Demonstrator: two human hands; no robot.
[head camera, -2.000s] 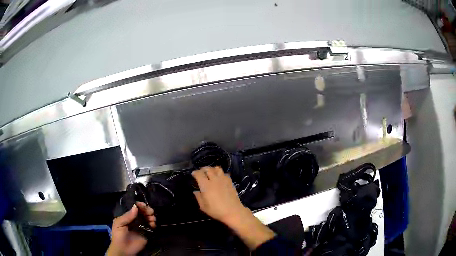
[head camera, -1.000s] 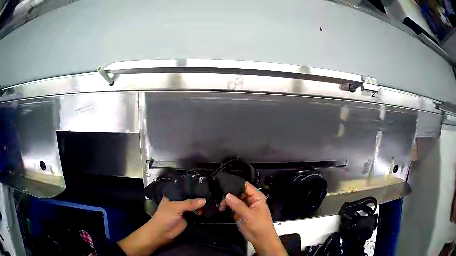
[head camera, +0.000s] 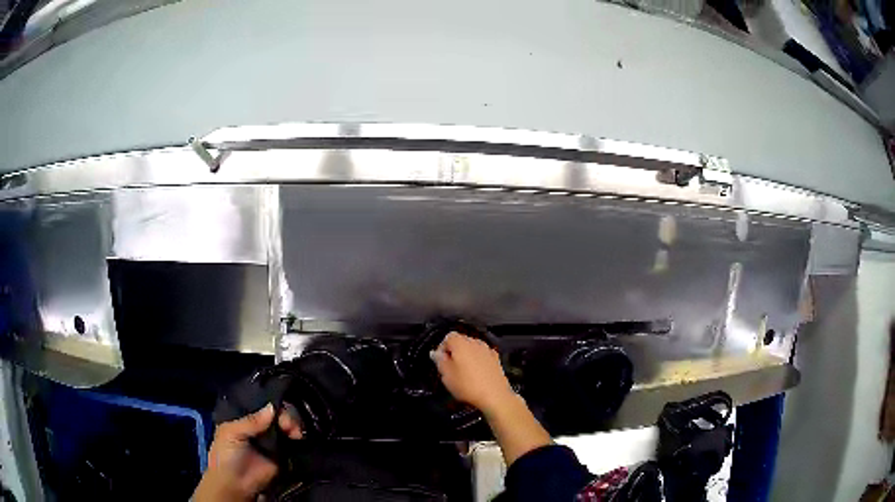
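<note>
Black sewn pieces, perhaps shoe uppers (head camera: 595, 384), lie bunched along the front of the shiny metal shelf (head camera: 471, 255). My left hand (head camera: 245, 446) is at the lower left, its thumb and fingers closed on a black piece (head camera: 257, 397). My right hand (head camera: 471, 369) reaches onto a looped black piece (head camera: 432, 343) at the shelf's middle, fingers curled at its edge; its fingertips are partly hidden, so its grip cannot be told.
A pale conveyor (head camera: 442, 78) runs behind the shelf. A blue crate (head camera: 147, 404) stands at the lower left. More black pieces (head camera: 695, 431) lie on a white table (head camera: 613, 449) at the lower right. Another blue surface (head camera: 761, 441) stands beside it.
Both hands were together over black pieces at the shelf's middle a second ago. My left hand has moved left and down with a black piece; my right hand has moved up onto the looped piece.
</note>
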